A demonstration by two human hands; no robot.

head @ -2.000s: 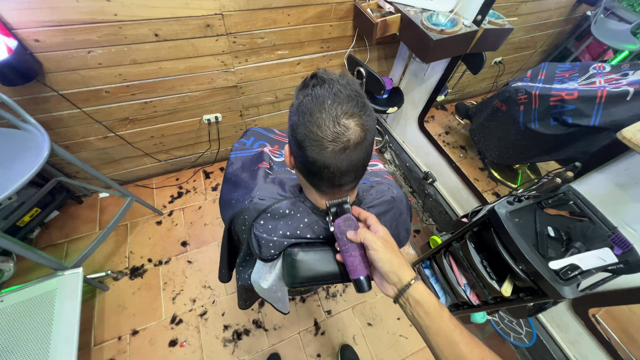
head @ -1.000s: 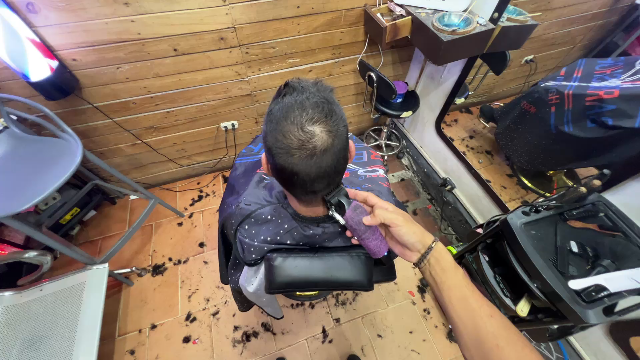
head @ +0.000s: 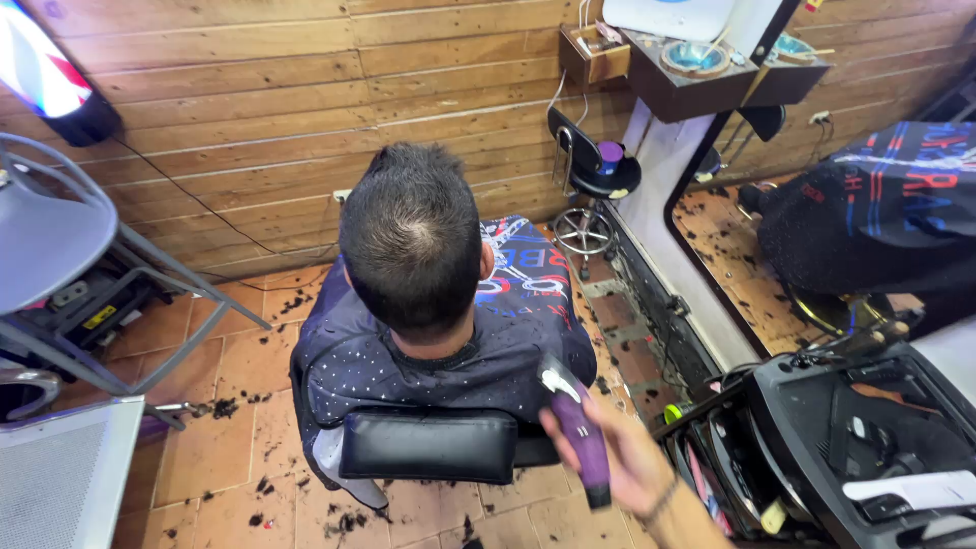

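My right hand holds a purple hair clipper at the lower right of centre. Its metal blade end points up and left, apart from the seated person's head. That person faces away, with short dark hair, and wears a dark barber's cape with white dots and printed red and blue lettering. Behind their back stands the black padded headrest of the chair. My left hand is out of view.
On the right stand a black tool trolley with a white-handled tool and a mirror. A wheeled stool is by the wooden wall. Left are a grey chair and a perforated panel. Cut hair litters the tiled floor.
The clipper was at the back of the person's neck in both earlier frames. My right hand has drawn it away to the right, and it now stands clear of the head.
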